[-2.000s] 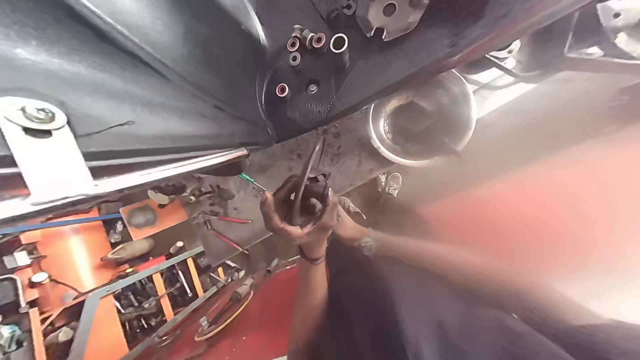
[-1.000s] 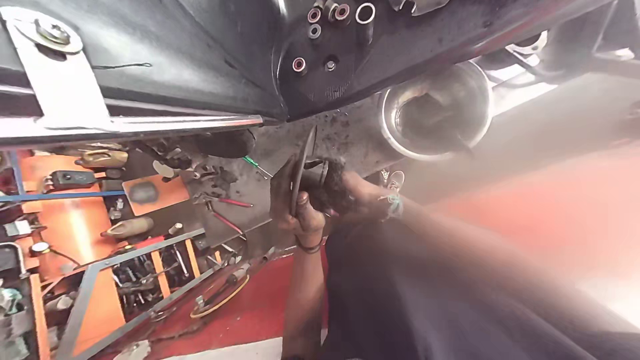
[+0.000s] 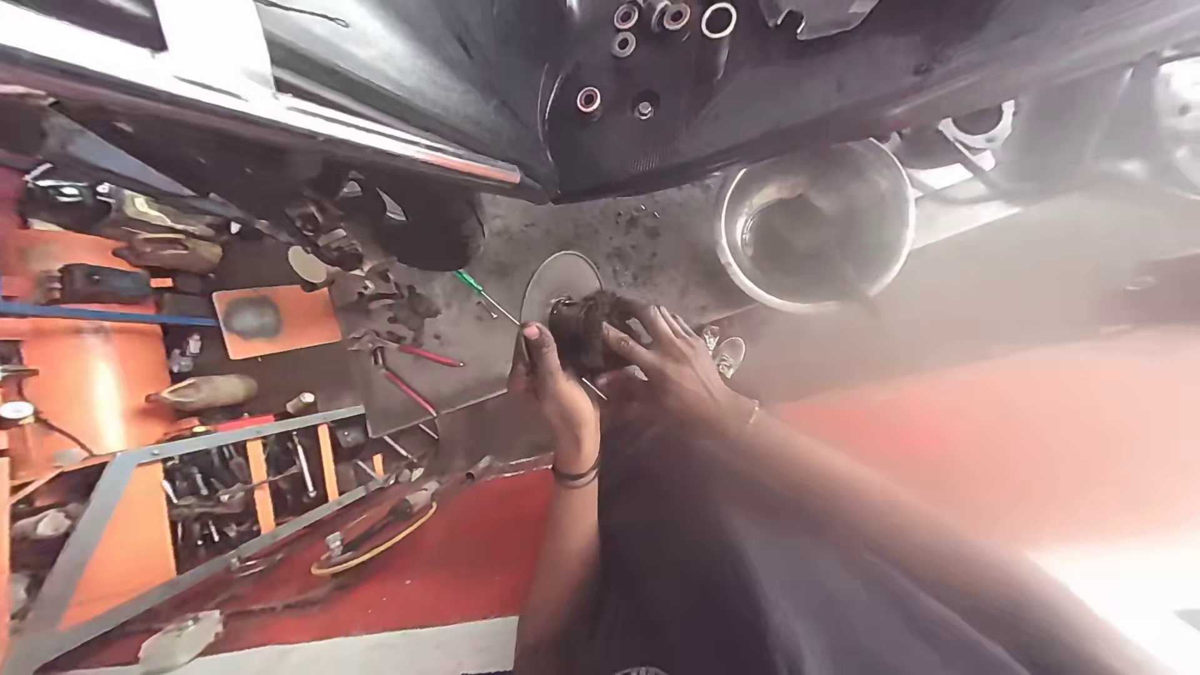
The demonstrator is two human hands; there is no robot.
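My left hand (image 3: 553,375) grips a round metal disc (image 3: 562,277) by its near side, thumb on top. From the disc's middle a dark, greasy cylindrical part (image 3: 577,328) sticks out to the right; its exact kind I cannot tell. Around the right end of that part curl the fingers of my right hand (image 3: 666,361). Just left of the disc a screwdriver with a green handle (image 3: 469,281) lies on a grey sheet, its shaft reaching toward my left hand. Pliers with red handles (image 3: 410,389) lie farther left.
A round metal basin (image 3: 727,225) stands right of my hands. Above hangs a dark vehicle body panel (image 3: 694,141) with rings and a bolt on it. At left are an orange tool trolley (image 3: 112,347) and an orange plate (image 3: 328,323). A yellow cord (image 3: 375,562) lies on the red floor.
The disc was seen nearly edge-on a second ago and now shows its flat face. My right hand's fingers are more spread on the part. The view has shifted somewhat.
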